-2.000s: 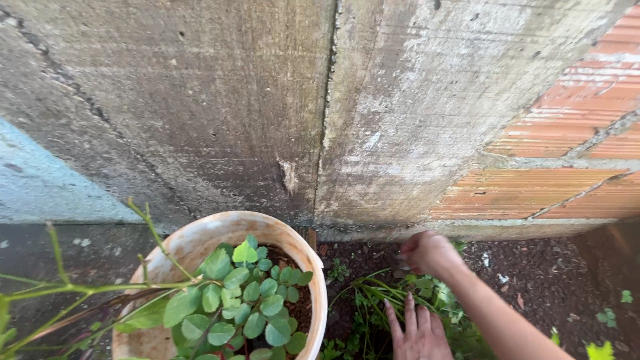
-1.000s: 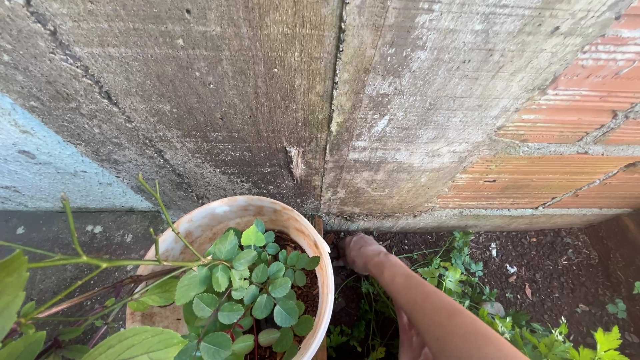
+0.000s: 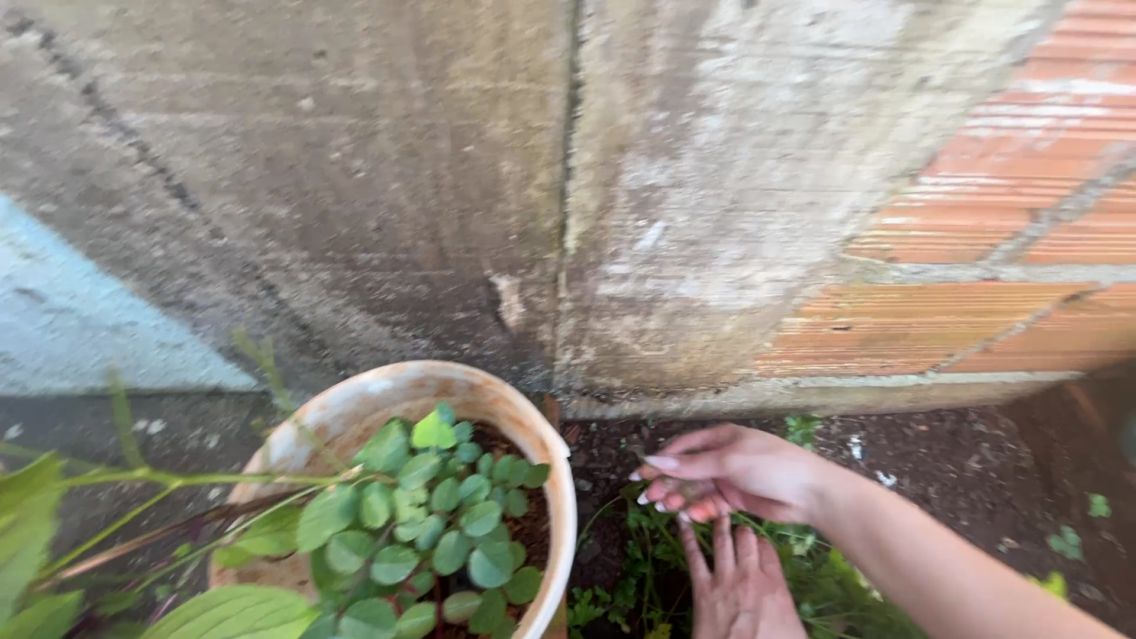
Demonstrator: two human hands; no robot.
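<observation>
My right hand [image 3: 723,472] reaches in from the right edge, just above the soil beside the pot, its fingers curled with the thumb near the fingertips. Whether something small lies between them is too blurred to tell. Below it my left hand [image 3: 744,581] is palm down with fingers stretched forward, touching low leafy green plants [image 3: 652,568] with thin stems. Its fingertips are close under the right hand's fingers. Dark soil [image 3: 612,457] shows between the plants and the wall.
A stained whitish plastic pot [image 3: 564,506] with a round-leaved plant [image 3: 453,532] stands left of my hands. Green stems and large leaves [image 3: 231,612] cross the lower left. A weathered concrete wall [image 3: 426,195] and orange hollow bricks [image 3: 932,328] rise behind. Soil [image 3: 967,453] extends right.
My right hand was low against the soil by the pot's rim a second ago; it has since moved right, over my left hand. The left hand, mostly hidden then, shows again.
</observation>
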